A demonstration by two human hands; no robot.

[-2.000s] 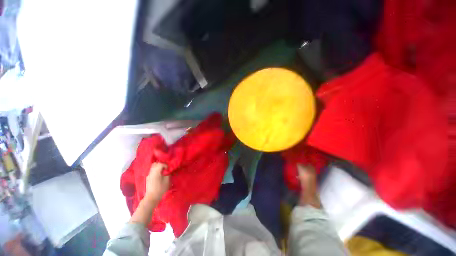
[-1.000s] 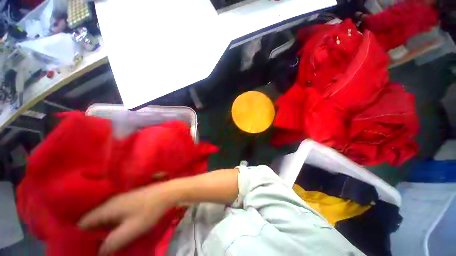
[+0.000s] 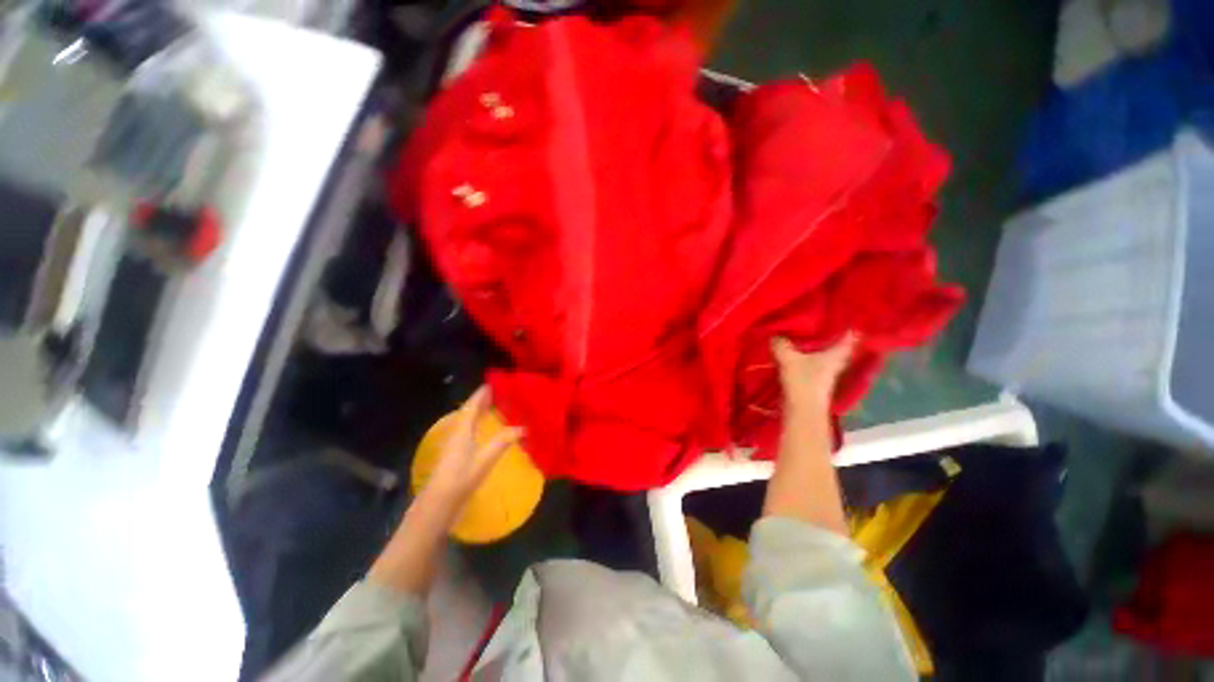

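Observation:
A large red garment pile fills the upper middle, in front of me. My right hand is at the pile's lower right part, its fingers against the red cloth; whether it grips is hard to tell. My left hand reaches over the yellow round stool, fingers apart, its tips near the pile's lower left edge. It holds nothing that I can see.
A white bin with dark and yellow garments stands at the lower right. A white table with a sewing machine runs along the left. Another white bin stands at right, with red cloth below it.
The view has swung right. The red garments my hand was on at left are out of view. Both hands are now at the other red pile, which appears nearer and more central.

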